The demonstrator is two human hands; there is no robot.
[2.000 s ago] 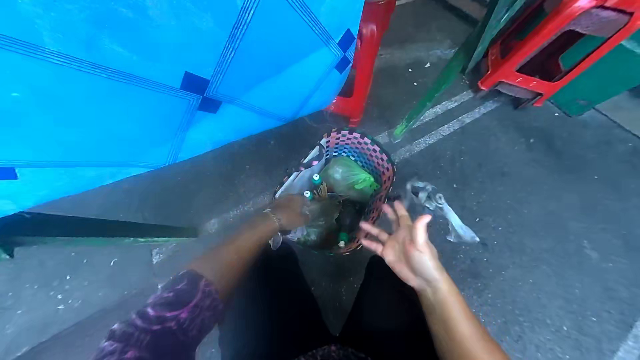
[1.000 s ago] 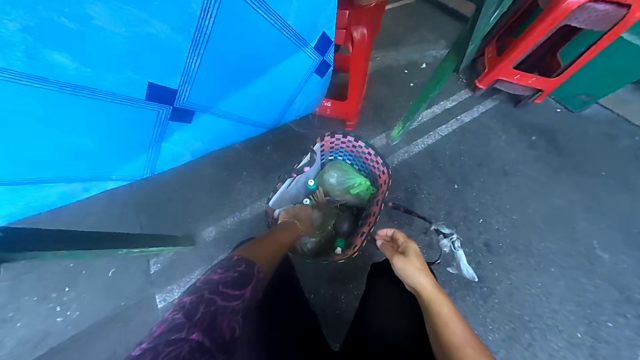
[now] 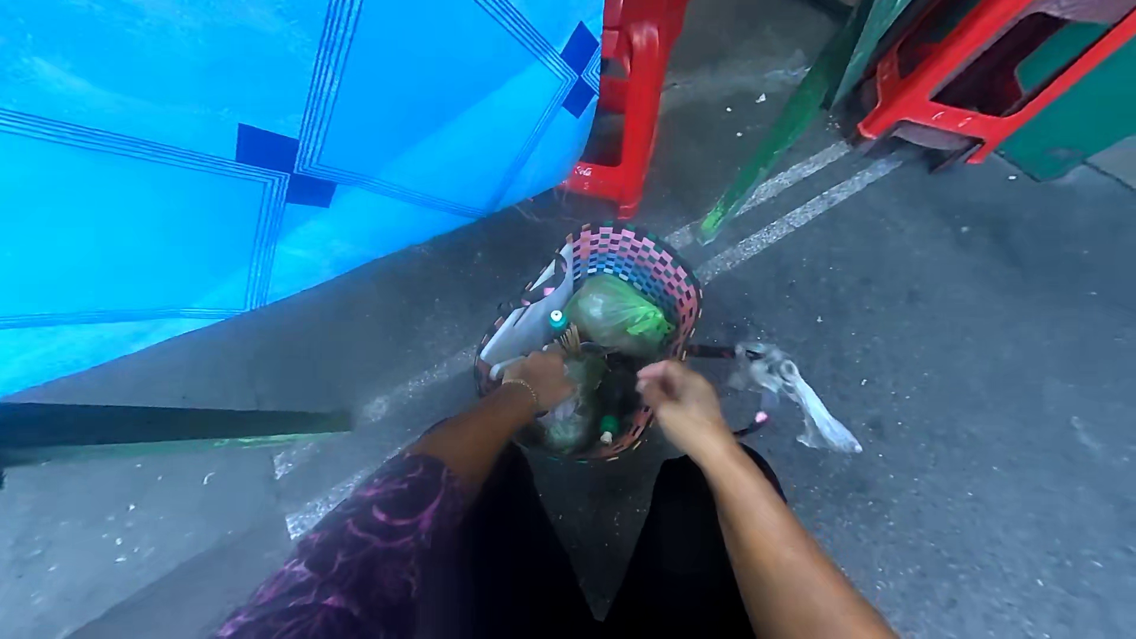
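Note:
A woven plastic basket (image 3: 679, 275) in pink, blue and black stands on the ground between my feet and the table. Inside it lie a knotted green plastic bag (image 3: 617, 315), a second filled plastic bag (image 3: 568, 426), bottles with green caps (image 3: 609, 426) and a pale flat item (image 3: 528, 328) along the left wall. My left hand (image 3: 543, 377) reaches into the basket at the second bag, beside some thin sticks (image 3: 569, 339); its fingertips are hidden. At the basket's right rim is my right hand (image 3: 679, 395), fingers curled, and whether it holds anything is unclear.
A table with a blue patterned cover (image 3: 177, 231) fills the upper left. Red plastic stools (image 3: 635, 124) stand behind the basket and at the upper right. Green metal legs (image 3: 772, 151) slant to the ground. A clear plastic bag (image 3: 803, 399) lies by a basket strap at the right.
My right hand has moved left and in to the basket's right rim, and its spread fingers have curled. My left hand stays inside the basket.

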